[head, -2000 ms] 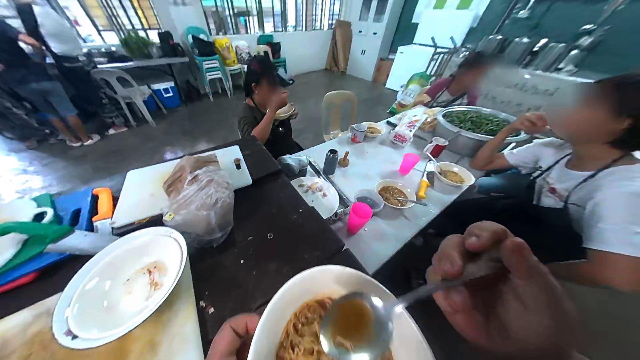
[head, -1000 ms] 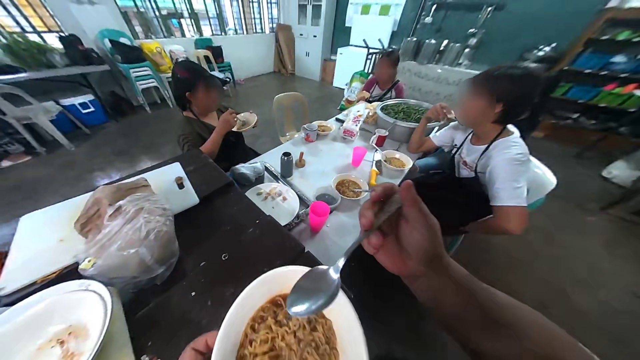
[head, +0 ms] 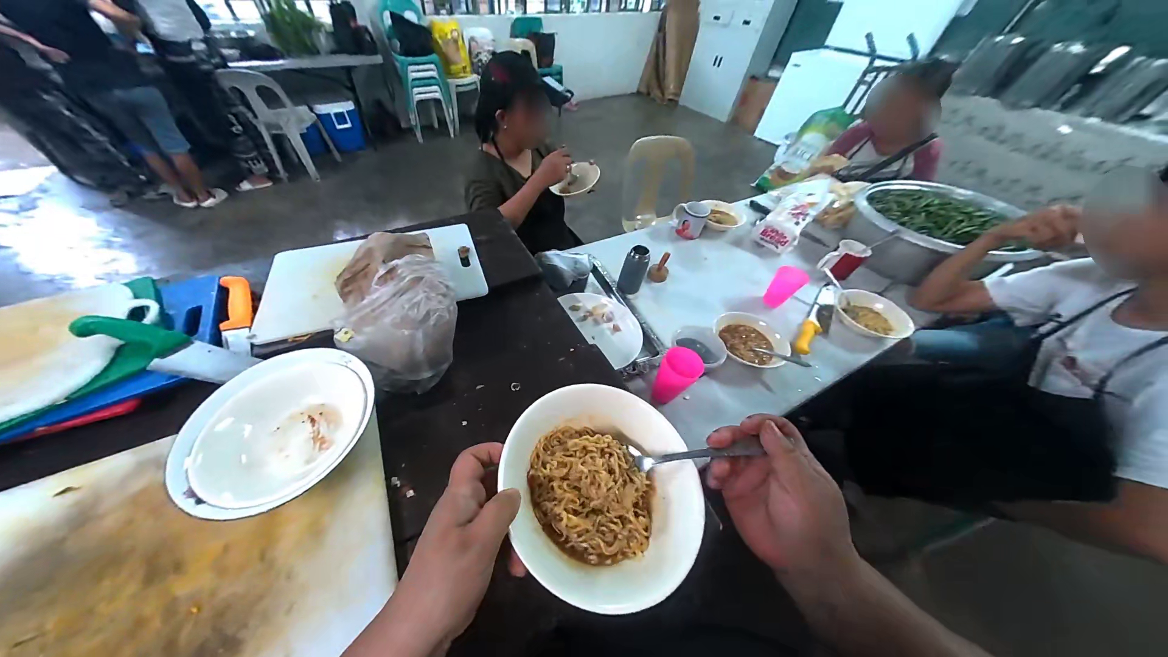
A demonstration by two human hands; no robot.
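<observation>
My left hand [head: 470, 538] grips the left rim of a white bowl [head: 671, 538], thumb on top and fingers underneath. Brown sauced noodles [head: 591, 493] fill its middle. In my right hand [head: 776, 488] is the handle of a metal spoon [head: 689, 454], whose tip rests in the noodles at their upper right edge. Left of the bowl, an oval white dish [head: 265, 438] with brown residue overlaps a stained cutting board [head: 192, 575]. A tied plastic bag [head: 401, 319] sits on a white cutting board [head: 306, 283] beyond it.
A green-handled knife [head: 173, 351] lies near the oval dish. The white table [head: 730, 274] holds a pink cup [head: 678, 374], a noodle bowl [head: 744, 339], a yellow-handled knife [head: 808, 333] and a large basin of green vegetables [head: 940, 214]. People sit around it, one [head: 1095, 338] close at right.
My right hand has lowered the spoon from above the bowl into the noodles. The bowl now shows whole, gripped at its left side. The view has swung left since one second ago.
</observation>
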